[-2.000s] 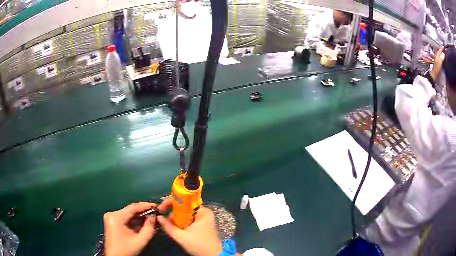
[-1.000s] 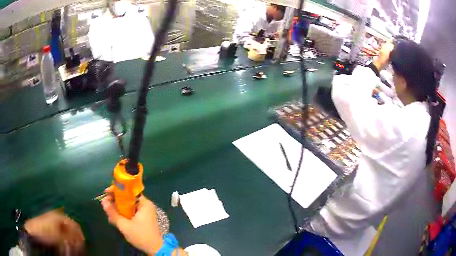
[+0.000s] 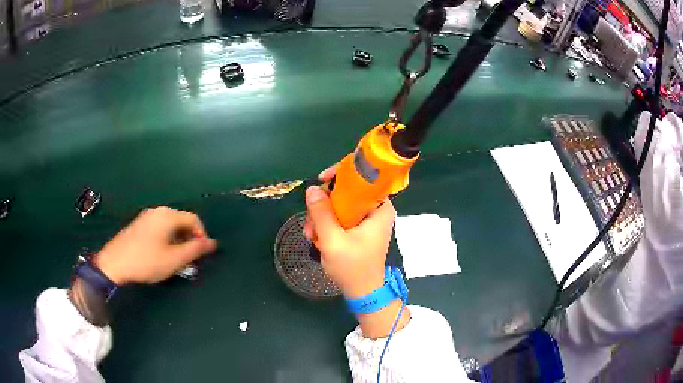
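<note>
My right hand (image 3: 352,239) is closed around the orange electric screwdriver (image 3: 372,176), which hangs tilted from a black hook and cord. The screwdriver's lower end is over the round perforated screw tray (image 3: 288,262); its tip is hidden. My left hand (image 3: 153,247) is at the left above the bench, blurred, with its fingers curled together; I cannot tell whether they hold anything. A small shiny piece (image 3: 187,272) shows just below its fingers. A small dark unit (image 3: 87,200) lies to the left of this hand.
More small units (image 3: 232,72) lie spaced on the green bench (image 3: 225,142). A torn yellowish patch (image 3: 271,189) is behind the tray. A white paper square (image 3: 427,245), record sheet (image 3: 550,206) with pen (image 3: 555,198), component tray (image 3: 599,168) and a person's white sleeve (image 3: 636,262) are rightward.
The view has tilted down and shifted left. My hands were together at the screwdriver, then parted. The screwdriver now leans over the tray, and my left hand is back over the bench.
</note>
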